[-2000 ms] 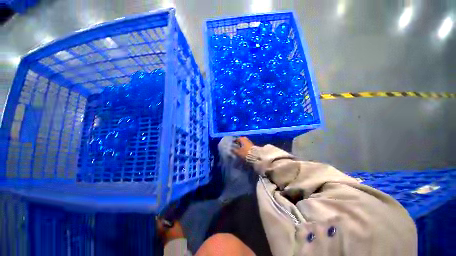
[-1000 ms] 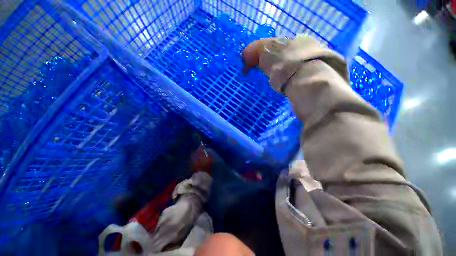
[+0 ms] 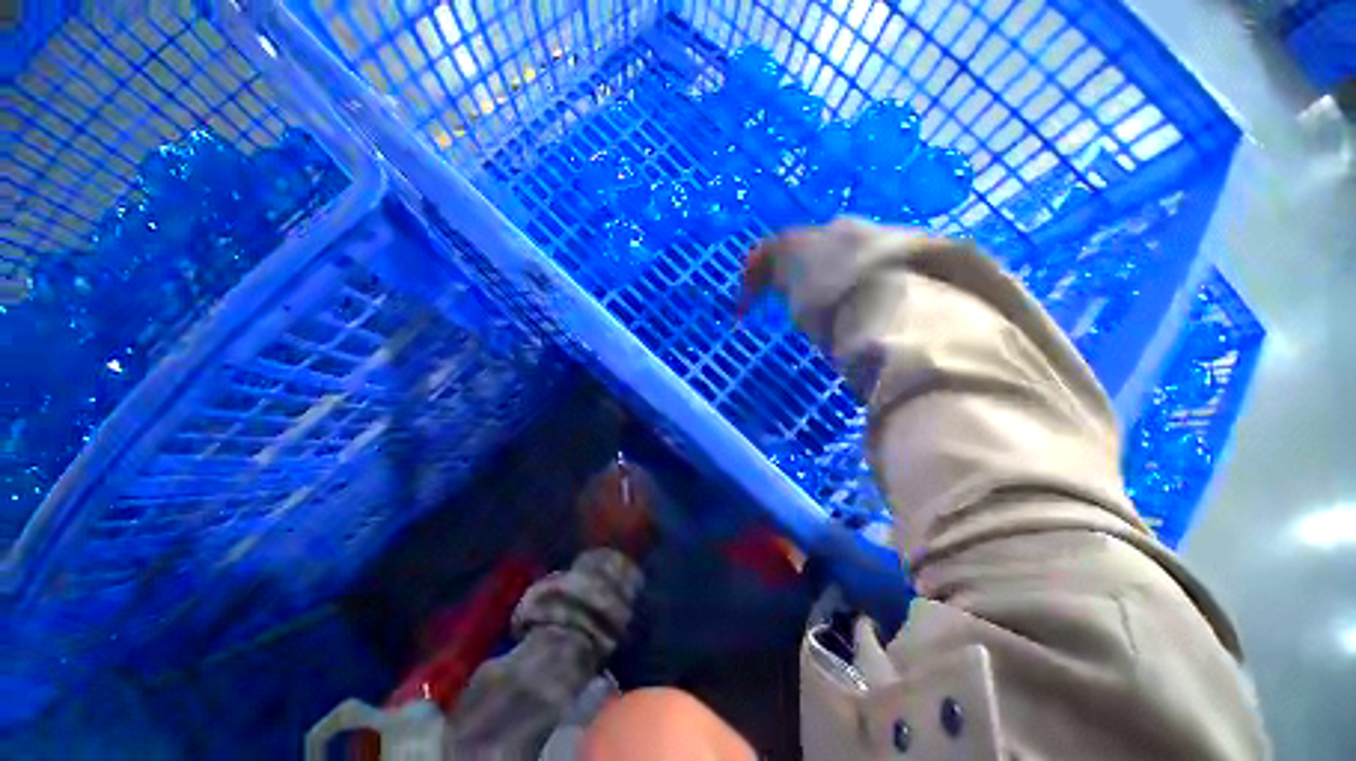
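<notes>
A large blue slatted crate (image 3: 595,320) stands in front of me, tilted in view. Shiny see-through blue balls (image 3: 892,149) lie in a loose pile on its grid floor, mostly at the far side. My right hand (image 3: 766,275) is inside the crate above bare grid, on the near side of the balls. It is small, blurred and partly hidden by its beige cuff, so its grip is unclear. My left hand (image 3: 617,506) is low in the dark gap in front of the crate. A thin bright streak shows at its fingers; whether it is a held tool is unclear.
Another blue crate (image 3: 223,335) with many blue balls stands on the left. A further crate (image 3: 1257,335) with balls is partly visible behind on the right. A red item (image 3: 476,625) and a white part with a hole (image 3: 379,721) are at the lower left. Grey floor shows at right.
Since the first frame, the view has swung left and my right hand has moved over the tilted crate. Since the second, the crates sit slightly lower and further right in view; both hands also appear lower.
</notes>
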